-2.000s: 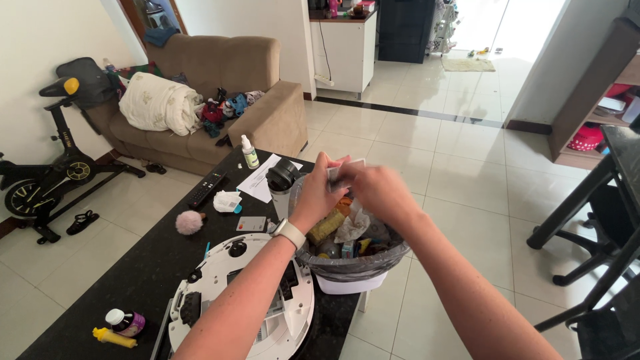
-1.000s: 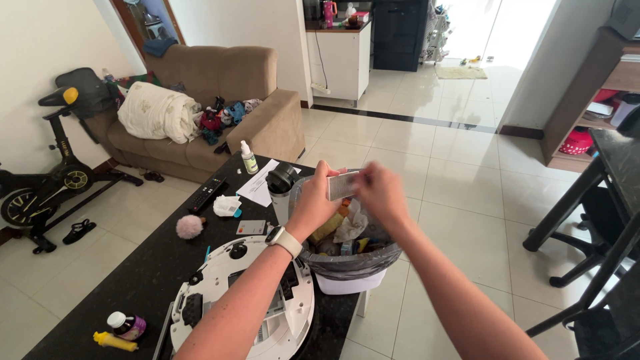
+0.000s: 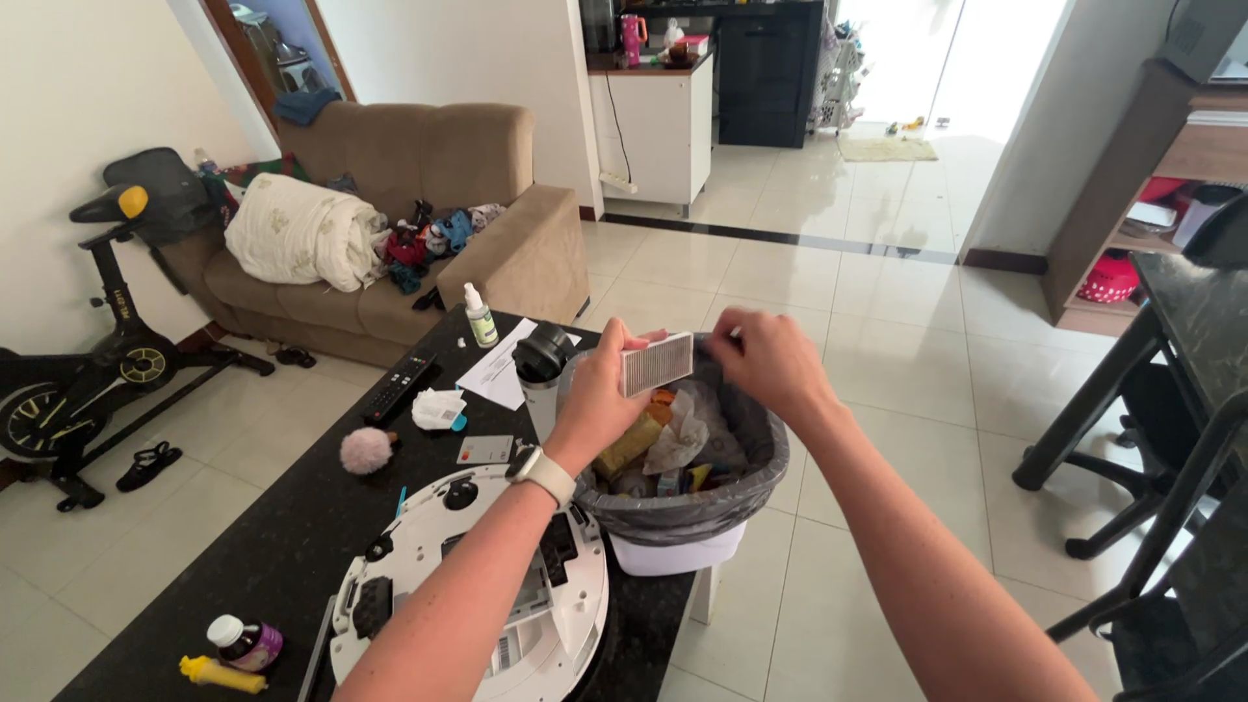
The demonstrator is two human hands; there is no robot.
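Observation:
My left hand (image 3: 606,390), with a watch on the wrist, grips a small pleated filter (image 3: 657,365) in a pale frame above the trash bin. Just right of the filter, my right hand (image 3: 770,361) has its fingers curled together with the fingertips pinched; whether something small is between them I cannot tell. The bin (image 3: 673,517), lined with a grey bag, holds wrappers and crumpled plastic. Partly under my left forearm, a white robot vacuum (image 3: 575,624) lies upside down with its wheels showing.
On the black table (image 3: 224,546) are a tumbler (image 3: 541,366), a spray bottle (image 3: 480,317), a remote control (image 3: 400,385), a card (image 3: 485,449), a pink pompom (image 3: 366,450), a dark bottle (image 3: 244,642) and a yellow tube (image 3: 222,674). A black chair (image 3: 1160,585) stands right.
My right hand has moved right, away from the filter, which it was touching or close beside in the earlier frames. My left hand keeps the filter over the bin.

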